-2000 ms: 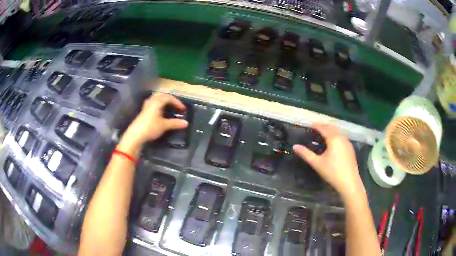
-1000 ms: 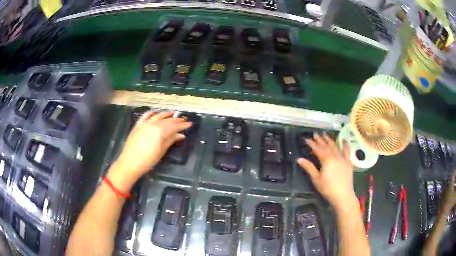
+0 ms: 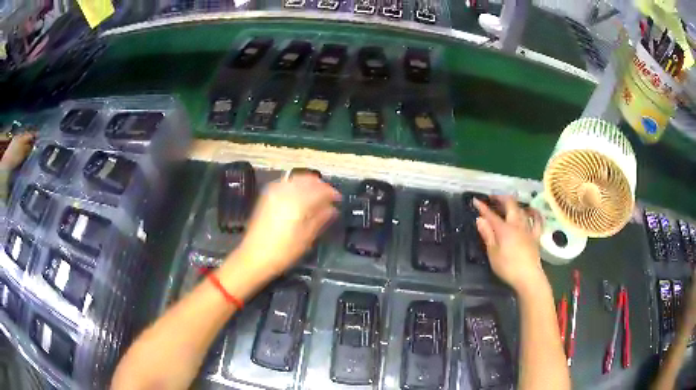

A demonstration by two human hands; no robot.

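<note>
A clear blister tray (image 3: 320, 288) with two rows of black phones lies in front. My left hand (image 3: 294, 221) is over the second phone (image 3: 307, 175) of the back row, palm down with fingers bent; it hides most of that phone and any grip. My right hand (image 3: 513, 240) is over the right-end phone (image 3: 475, 228) of that row, thumb and fingers apart at its edge. Between them lie two face-down phones, one (image 3: 369, 218) with its battery bay showing and another (image 3: 430, 234). A phone (image 3: 236, 196) lies at the back left. My left forearm covers the tray's front-left corner.
Stacked trays (image 3: 114, 228) stand at left. Another tray of phones (image 3: 315, 112) sits on the green belt behind a pale strip (image 3: 267, 156). At right are a fan (image 3: 588, 190), red pens (image 3: 574, 305), a pen tub (image 3: 649, 91) and more phones. A person's hand (image 3: 15, 150) shows far left.
My left hand has moved right, uncovering the back-left phone and covering more of the second one. My right hand remains at the right-end phone. The view has shifted, and a person's hand has appeared far left.
</note>
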